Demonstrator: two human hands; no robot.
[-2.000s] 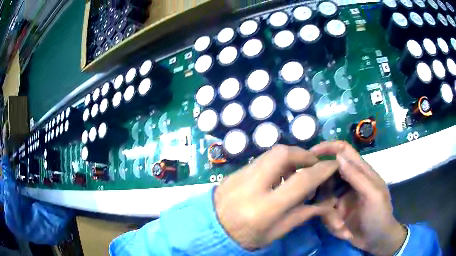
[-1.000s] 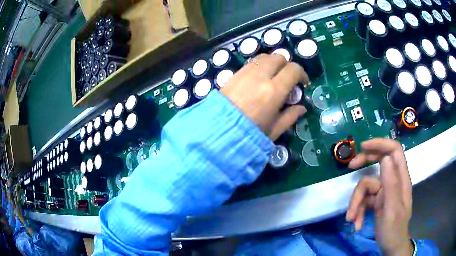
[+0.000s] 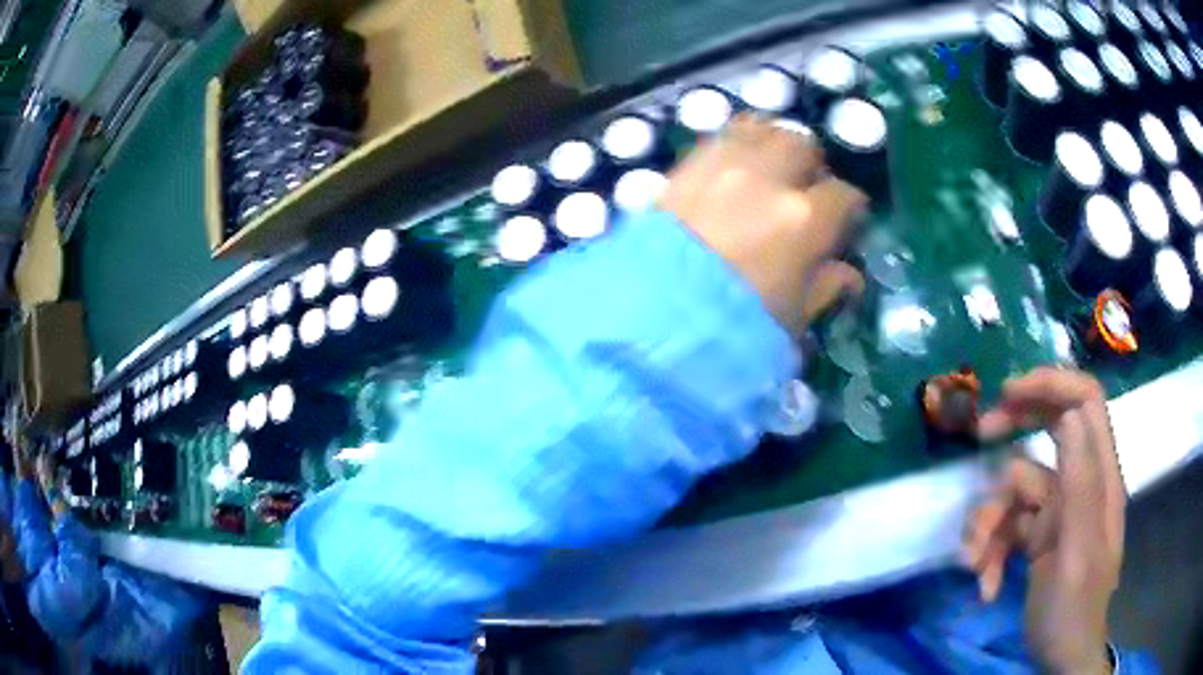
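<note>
My left hand [image 3: 772, 218] reaches over the green circuit board [image 3: 943, 251], fingers bent down beside the back rows of black capacitors with pale tops [image 3: 858, 124]. The image is blurred and I cannot tell whether it holds a capacitor. A capacitor top [image 3: 793, 408] shows just below my left cuff. Half-filled footprint circles [image 3: 864, 402] lie right of it. My right hand [image 3: 1055, 488] hovers over the front rail, fingers curled and apart, with nothing visible in it. An orange-red wound coil [image 3: 951, 400] is beside its fingertips.
A cardboard carton [image 3: 442, 99] with dark capacitors [image 3: 284, 125] stands behind the boards. More filled boards run left and right. The pale metal rail [image 3: 844, 528] runs along the front. Another person's blue sleeve [image 3: 119, 607] is at the lower left.
Since the first frame, my hands have parted and my left hand has moved up over the board. Since one second ago, both hands and the board appear slightly further right; their poses look similar.
</note>
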